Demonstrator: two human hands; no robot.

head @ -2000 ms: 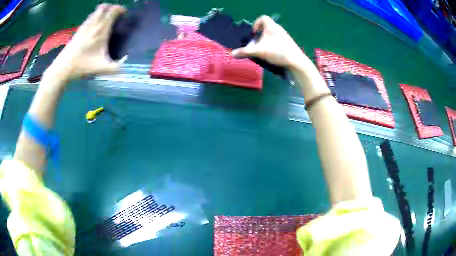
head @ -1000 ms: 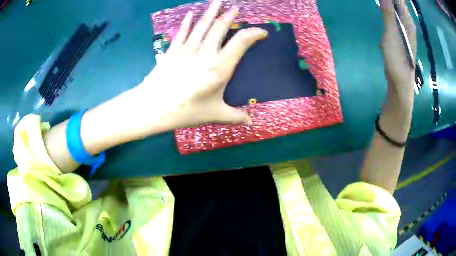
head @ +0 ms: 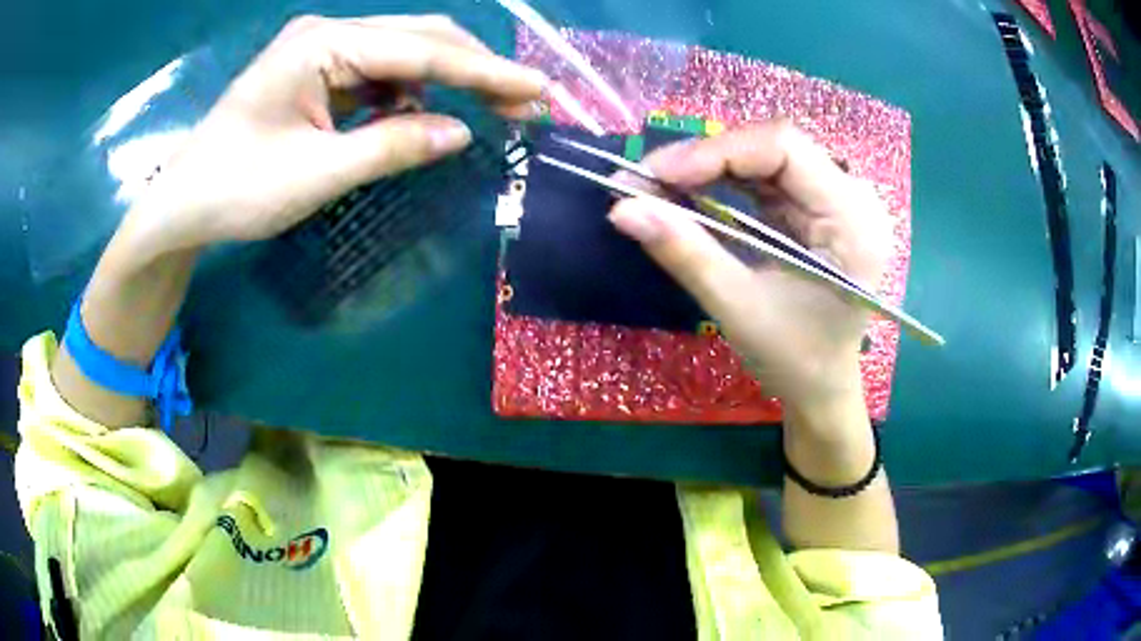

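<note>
My right hand (head: 776, 238) holds silver tweezers (head: 801, 257) pen-like. The tips point left, over the upper left part of the circuit board (head: 588, 263). The board is mostly covered by a black sheet, with green edge parts at the top and small metal connectors (head: 507, 210) on the left side. It lies on a red bubble pad (head: 626, 369). My left hand (head: 313, 132) holds the strip sheet (head: 375, 238), a clear liner with rows of black bars, by its upper edge left of the board. Whether a piece is at the tweezer tips I cannot tell.
Long black tape strips (head: 1051, 213) lie on the green mat (head: 970, 426) at the right. Glossy clear film (head: 138, 138) reflects light at the upper left. Parts of red pads (head: 1107, 75) show at the upper right corner. The mat's near edge runs in front of my body.
My left hand has left the board and taken hold of the strip sheet. My right hand has come in from the right with tweezers over the board. The pad appears further right in view.
</note>
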